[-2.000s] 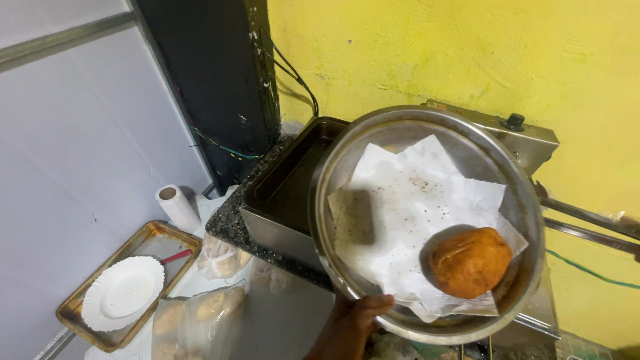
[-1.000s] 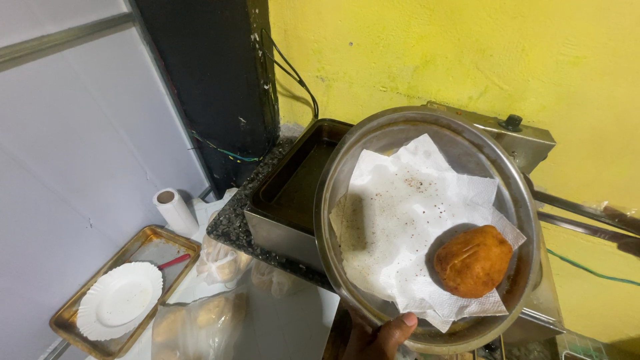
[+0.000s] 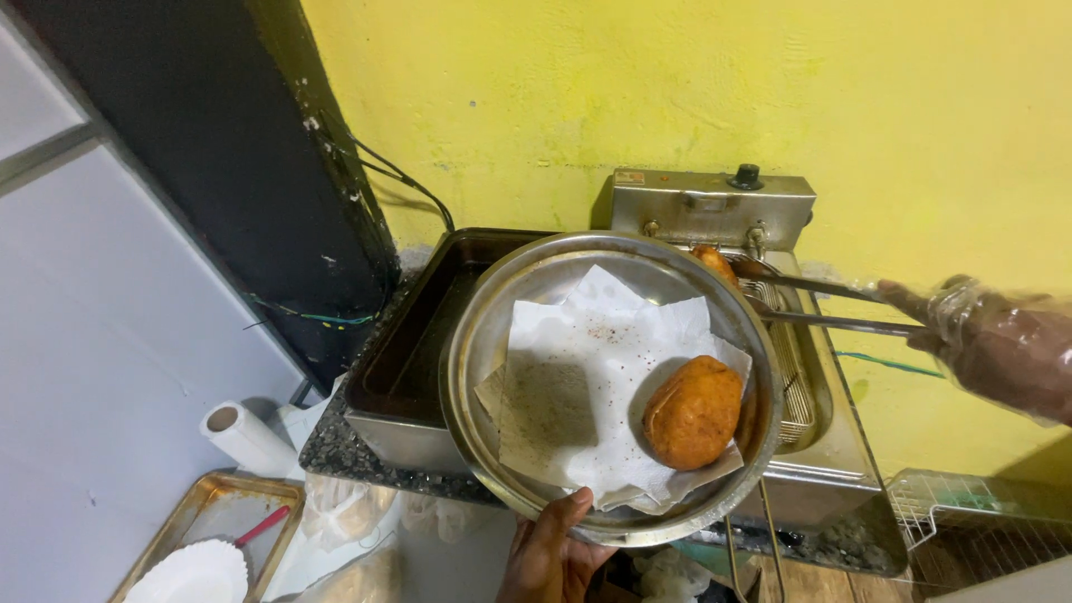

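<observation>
My left hand [image 3: 557,544] grips the near rim of a round metal bowl [image 3: 469,452], thumb on top. White paper towels [image 3: 615,352] line the bowl, and one browned fried piece of food [image 3: 695,412] rests on them at the right. My right hand [image 3: 997,343], in a clear plastic glove, is closed around metal tongs [image 3: 846,322] that reach left over the deep fryer [image 3: 712,201]. At their tips, behind the bowl's far right rim, shows a second fried piece [image 3: 714,264]; whether the tongs pinch it is partly hidden.
A dark rectangular metal pan [image 3: 402,360] stands left of the fryer on a granite counter [image 3: 335,444]. Lower left are a paper roll [image 3: 247,435], a metal tray [image 3: 188,502] with a white plate [image 3: 193,578], and bagged food [image 3: 343,507]. A wire rack [image 3: 946,502] is at lower right.
The view has shifted right, bringing in my right hand, more of the fryer and the second fried piece. The bowl with its fried piece stays in my left hand.
</observation>
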